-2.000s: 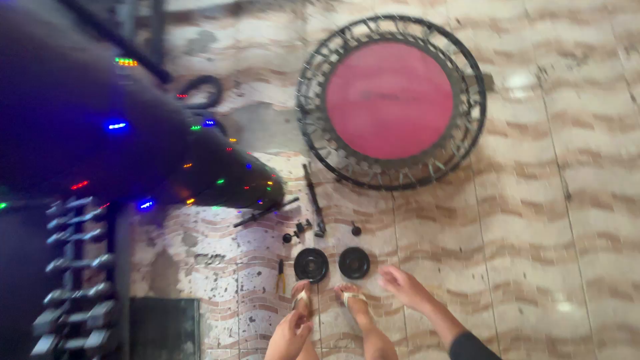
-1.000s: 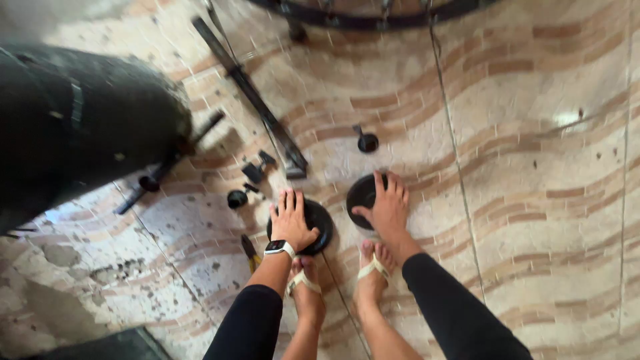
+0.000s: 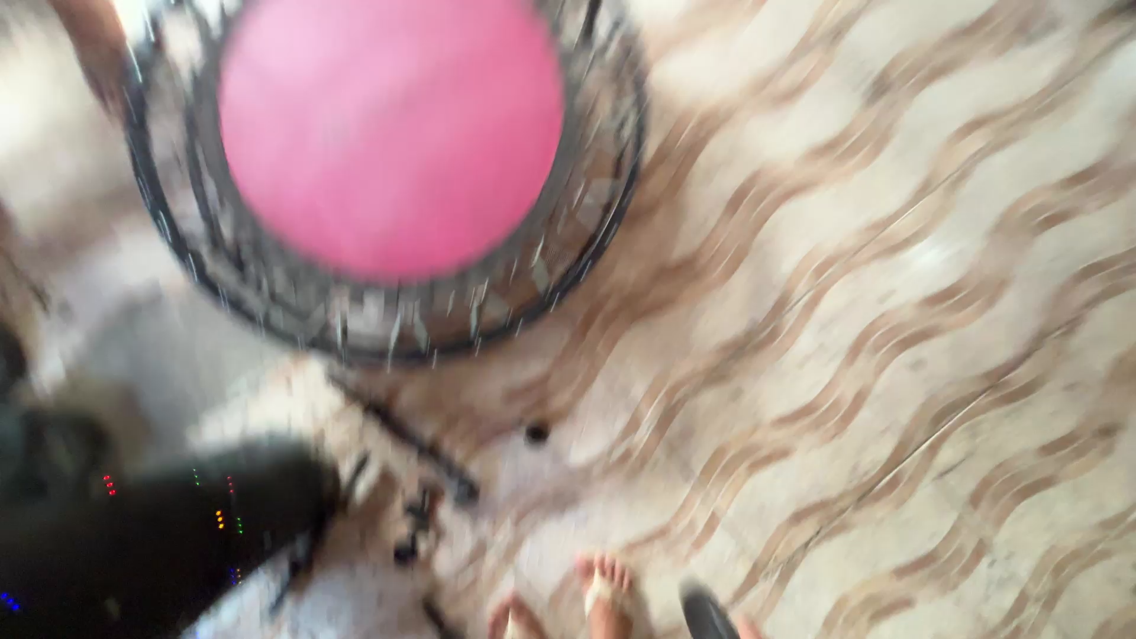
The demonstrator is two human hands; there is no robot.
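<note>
Only the fingertips of my right hand (image 3: pixel 750 628) show, at the bottom edge. They are on a black round weight plate (image 3: pixel 706 611), which is tilted and seen nearly edge-on, to the right of my sandalled feet (image 3: pixel 605 590). My left hand is out of view. A black bar (image 3: pixel 408 435) lies on the tiles ahead of my feet, with small dark parts (image 3: pixel 413 528) near its lower end. A small round black piece (image 3: pixel 536 432) lies further right. The view is strongly blurred.
A round mini trampoline with a pink mat (image 3: pixel 390 133) and black rim stands ahead. What looks like another person's limb (image 3: pixel 93 53) is by its left rim. A large dark cylindrical object (image 3: pixel 160 541) with coloured lights fills the lower left. Wavy-patterned tiles extend right.
One second ago both hands were on two black plates on the floor. Now my right hand has a plate at the lower right, and my left hand has left the view. The view has shifted widely.
</note>
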